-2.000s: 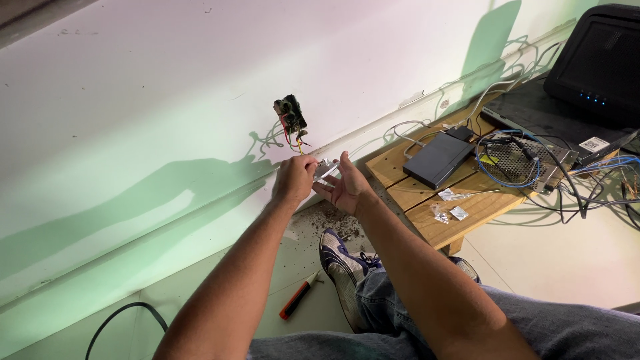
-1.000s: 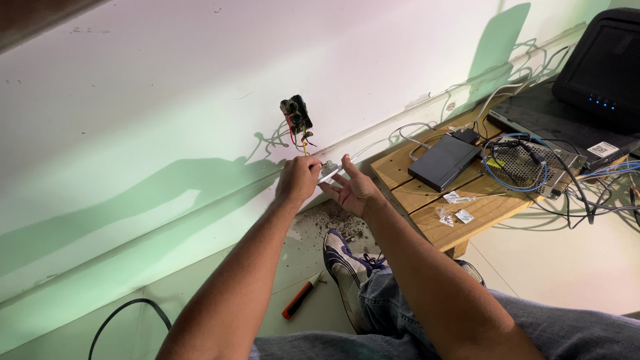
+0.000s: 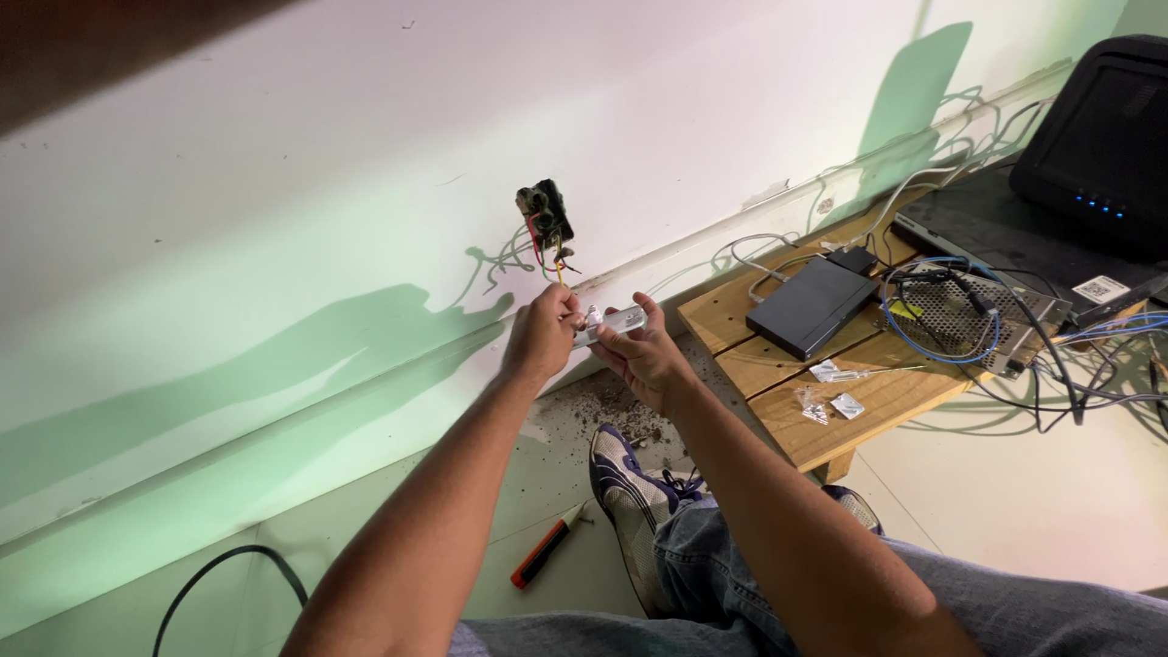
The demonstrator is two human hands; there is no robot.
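Observation:
My right hand (image 3: pixel 646 354) holds a white electrical faceplate (image 3: pixel 622 323) by its edge, tilted, just below a wall box (image 3: pixel 546 212). At the plate's left end my left hand (image 3: pixel 542 334) pinches something small, probably the yellow wire (image 3: pixel 559 266) where it comes down from the box; the fingers hide what exactly is gripped. Red, green and yellow wires hang out of the dark opening. A small white part sits on the plate between the two hands.
A wooden slatted table (image 3: pixel 803 444) at the right bears a black box (image 3: pixel 810 307), a perforated metal power supply (image 3: pixel 1022 333), a screwdriver (image 3: pixel 871 372), small bags and tangled cables. An orange-black voltage tester (image 3: pixel 545 550) lies on the floor by my shoe (image 3: pixel 630 511). A black cable (image 3: pixel 210 568) loops at lower left.
My right hand's fingers have closed in around the plate, which now shows more of its face beside my left hand. My left hand stays just under the wall box.

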